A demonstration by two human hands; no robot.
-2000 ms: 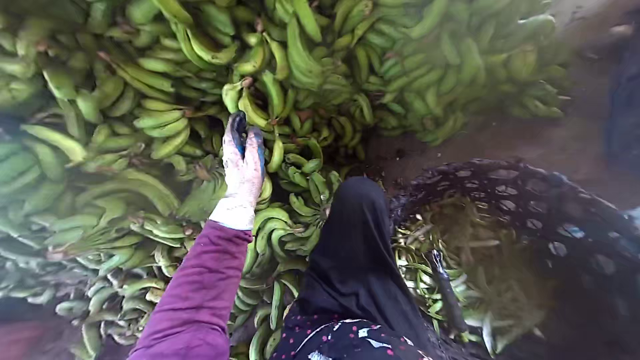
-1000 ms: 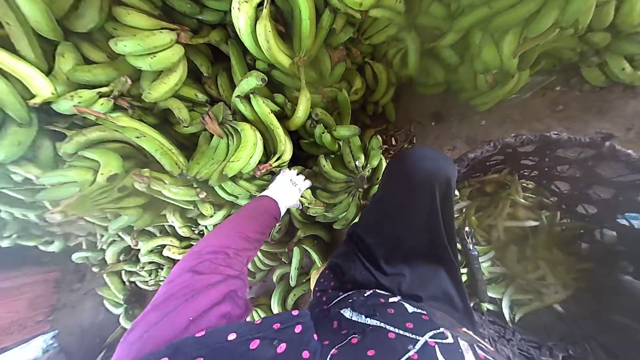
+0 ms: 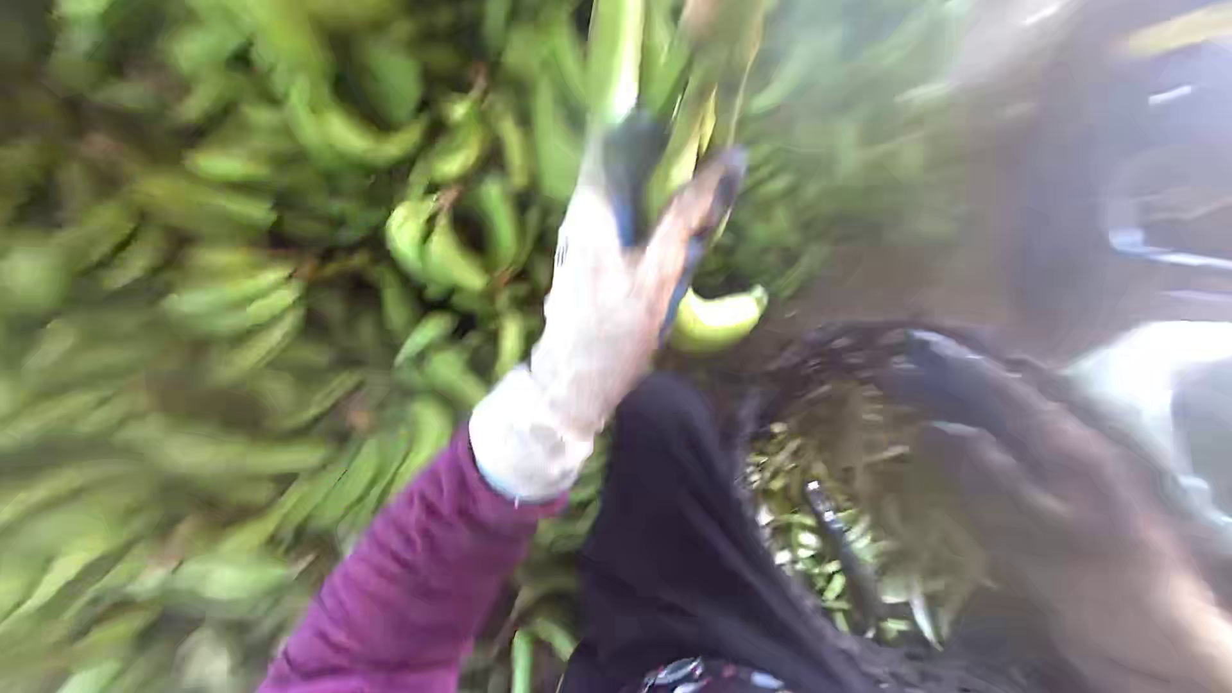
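Observation:
My left hand (image 3: 616, 279), in a white glove with dark blue on the palm and fingertips and a purple sleeve behind it, reaches up at the upper middle. Its thumb and fingers are around green bananas (image 3: 616, 58) that stretch toward the top edge and are partly blurred. One short, pale green banana (image 3: 717, 318) shows just right of the palm, sharper than the pile behind. The grip itself is partly hidden by the hand. My right hand cannot be made out; a blurred brownish shape at the lower right is unclear.
Heaped green bananas (image 3: 231, 298) fill the left and top. At the lower right stands a dark openwork basket (image 3: 770, 385) with green pieces and a dark rod-like thing (image 3: 847, 558) inside. Black cloth (image 3: 654, 539) covers my knee beside it. A whitish object (image 3: 1145, 366) is at the right.
My left hand has moved up and away from the pile near my knee, and bananas now show in its grasp. The view has swung and is strongly blurred.

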